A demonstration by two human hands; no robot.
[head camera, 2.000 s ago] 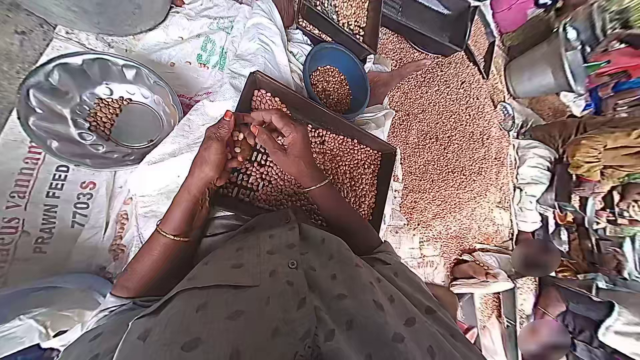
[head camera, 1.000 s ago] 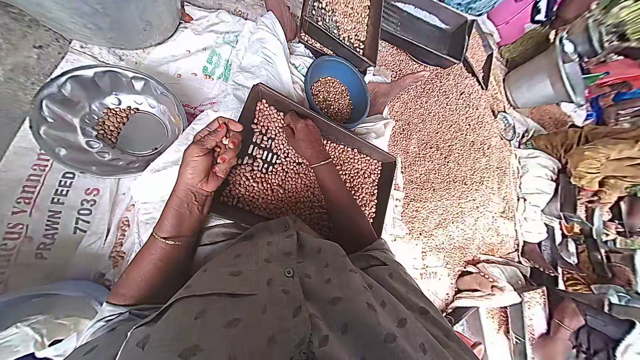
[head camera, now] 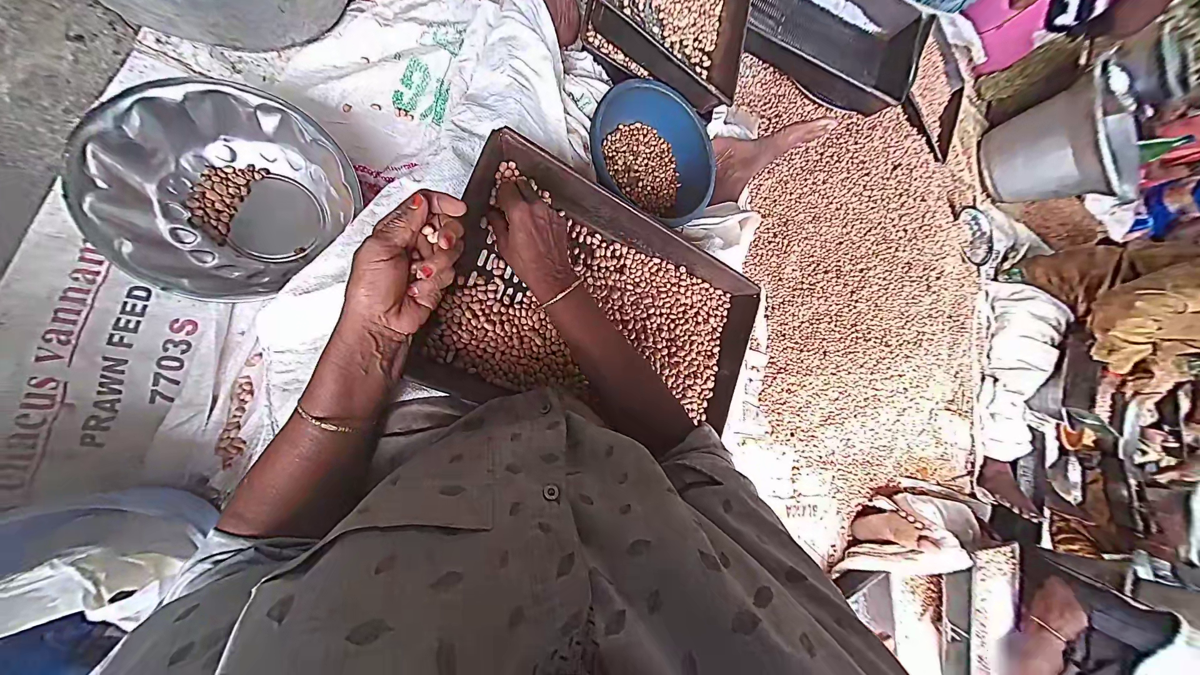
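Note:
A dark rectangular metal tray (head camera: 609, 192) with a slotted bottom lies before me, holding many pinkish-brown nuts or beans (head camera: 656, 300). My left hand (head camera: 408, 258), palm up with curled fingers, holds several of them just outside the tray's left edge. Over the tray's upper left part, my right hand (head camera: 532, 230) reaches down with its fingertips among the nuts; whether it grips any is hidden. Slots show bare beside it. At the left, a shiny fluted metal bowl (head camera: 309, 150) contains a small heap of nuts. A blue plastic bowl (head camera: 694, 141), partly filled with nuts, touches the tray's far side.
Printed white sacks (head camera: 169, 366) lie under the metal bowl and tray. A wide spread of nuts (head camera: 862, 281) covers the ground at right, beside a bare foot (head camera: 769, 155). More dark trays (head camera: 834, 61) stand at the top. Other people and a metal bucket (head camera: 1050, 141) are at right.
Two seconds ago my hands were together over the tray's left part; they are now apart, the right fingers down among the nuts. Since one second ago my right hand has shifted slightly.

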